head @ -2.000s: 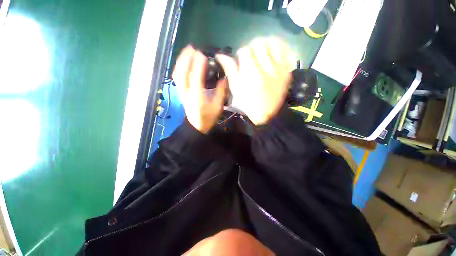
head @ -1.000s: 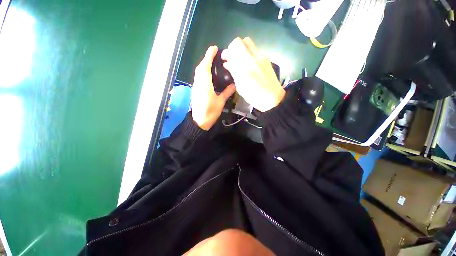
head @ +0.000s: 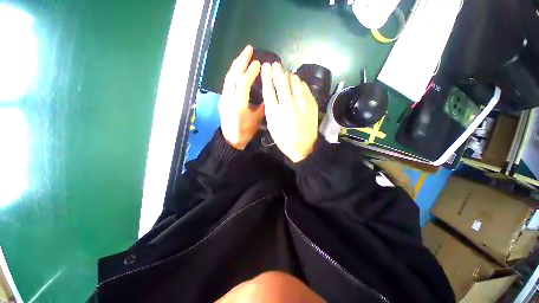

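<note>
My left hand (head: 239, 106) and my right hand (head: 288, 109) are together on a black camera head (head: 264, 57), holding it between them over the near edge of the mat. Its lower part is hidden by my fingers. A thin wire shows below it, between my wrists. A second black ribbed camera head (head: 314, 78) stands just right of my right fingers, its base hidden. A white camera with a glossy black ball (head: 370, 104) lies further right, with a small black tab sticking up.
A green surface (head: 88, 118) with a white rail lies at left. On the dark green mat (head: 236, 29) are a yellow tape roll (head: 381, 36), a white keyboard (head: 416, 50) and a yellow tape cross (head: 374, 132). A black case (head: 425, 121) is at right; cartons (head: 481, 213) stand lower right.
My hands have shifted and my right fingers now lie flatter on the black head. The second black head beside my right hand has come into clear view. The camera view has shifted slightly.
</note>
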